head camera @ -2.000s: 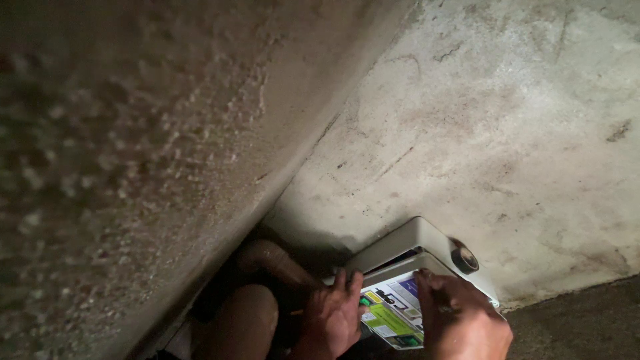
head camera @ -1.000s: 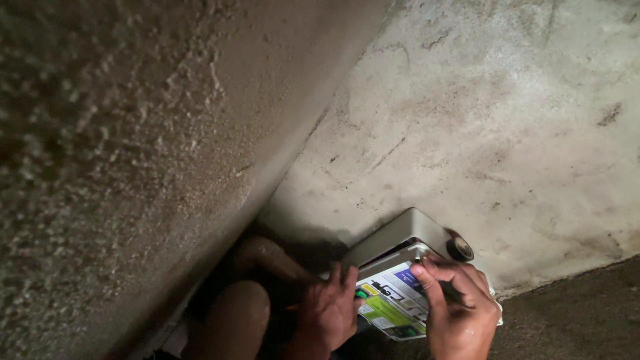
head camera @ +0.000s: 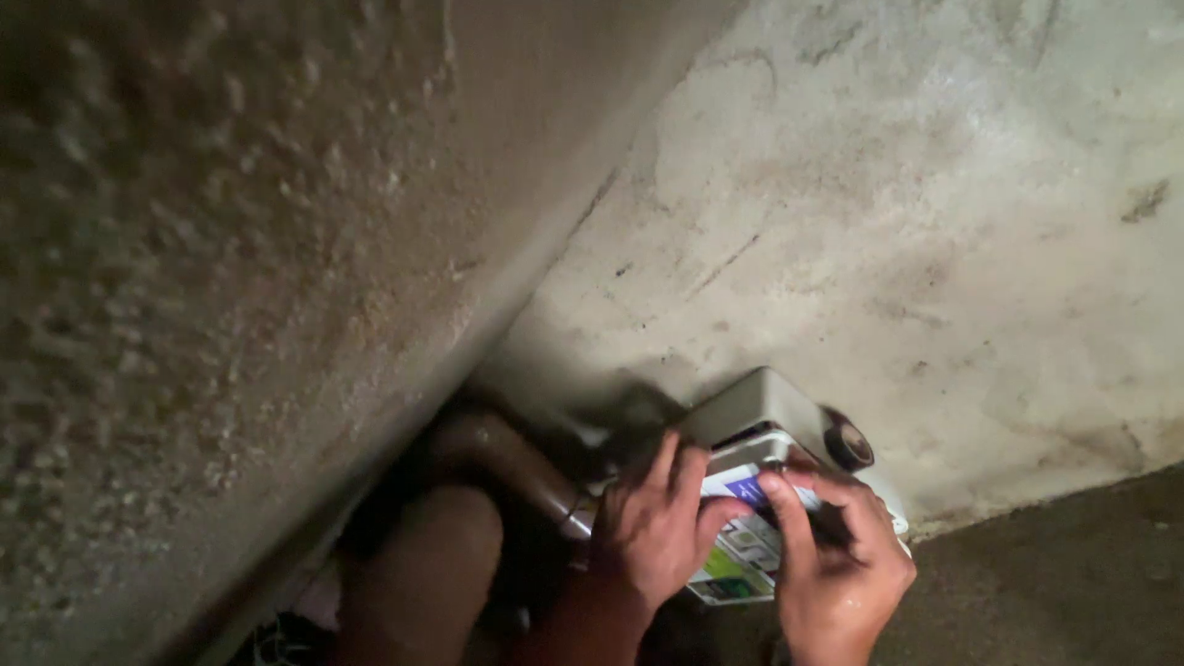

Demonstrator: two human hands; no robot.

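A pale box-shaped casing (head camera: 763,407) with a round dark fitting (head camera: 848,442) on its right side sits low against the wall. Its cover (head camera: 740,546) is tilted and bears a printed label in white, green and purple; a narrow dark gap shows between casing and cover. My left hand (head camera: 661,527) rests on the cover's left side, fingers spread and thumb over the label. At the cover's upper corner, my right hand (head camera: 837,541) pinches a small dark piece (head camera: 775,465), too small to name, between thumb and fingertips.
A rough, dark wall (head camera: 231,277) fills the left side and meets a pale, stained wall (head camera: 879,231) in a corner. A bent knee (head camera: 444,546) is at the bottom, beside a pipe-like or limb-like shape that I cannot settle. Dark ground (head camera: 1054,573) lies at lower right.
My left hand has moved right, its thumb now further over the label. My right hand stays by the cover's upper corner, with its fingers shifted.
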